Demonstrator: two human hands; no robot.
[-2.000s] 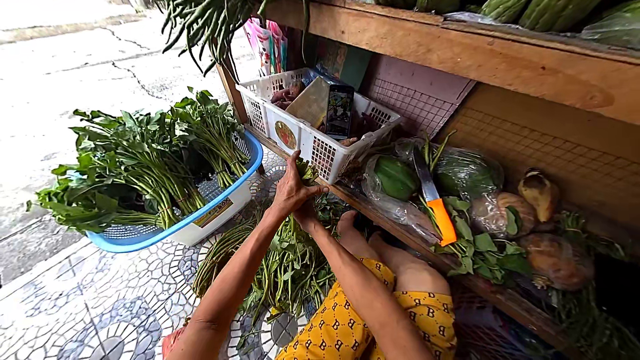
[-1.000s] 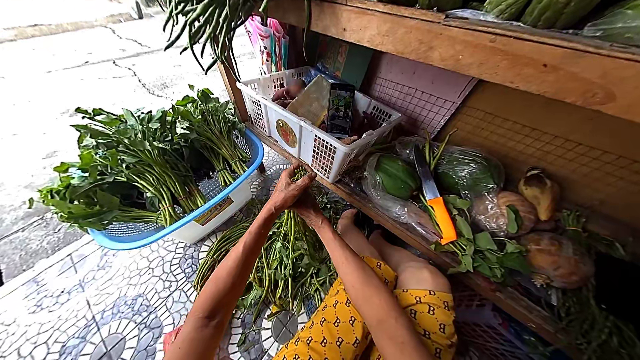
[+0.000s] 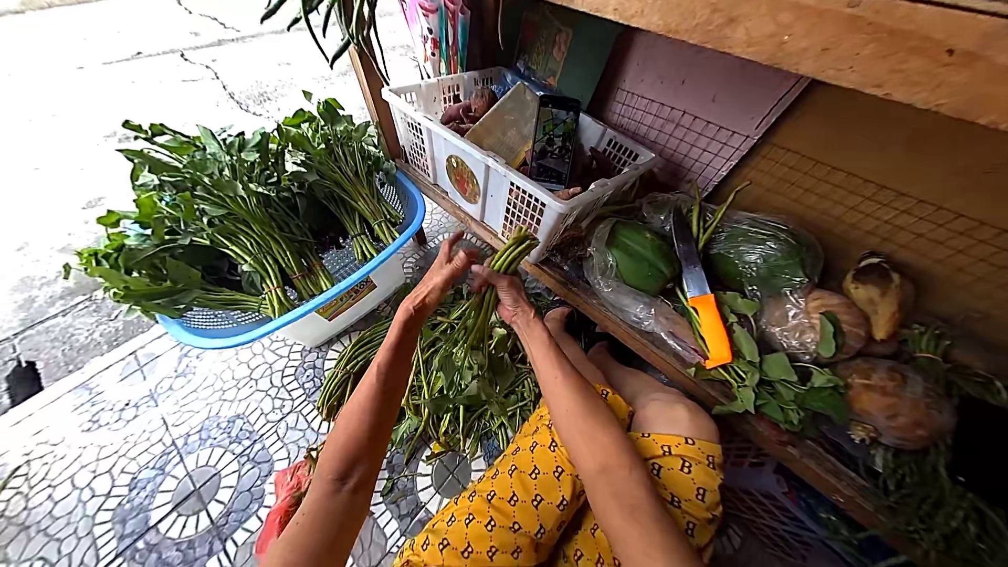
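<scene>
My right hand [image 3: 508, 291] grips a bunch of green leafy-vegetable stems [image 3: 513, 250], cut ends up, in front of the white crate. Just to its left, my left hand [image 3: 445, 272] is raised with fingers apart, close beside the stems; whether a fingertip touches them I cannot tell. Below both hands a loose heap of leafy greens [image 3: 472, 378] lies on the patterned tile floor. At the left, tied bundles of the same kind of greens [image 3: 252, 228] fill a blue-rimmed plastic basket [image 3: 315, 303]. A knife with an orange handle [image 3: 711, 331] rests on the low shelf at the right.
A white plastic crate [image 3: 492, 181] holding root vegetables and a phone [image 3: 554, 142] stands on the shelf's edge. Wrapped green vegetables [image 3: 639, 256], squash pieces [image 3: 894, 402] and loose leaves lie farther right. A wooden beam [image 3: 787, 55] crosses above. A red plastic bag [image 3: 287, 500] lies on the floor.
My hands were close together on the stems a second ago; now my left hand is apart from my right, its fingers spread. The stem ends stand out more plainly above my right hand.
</scene>
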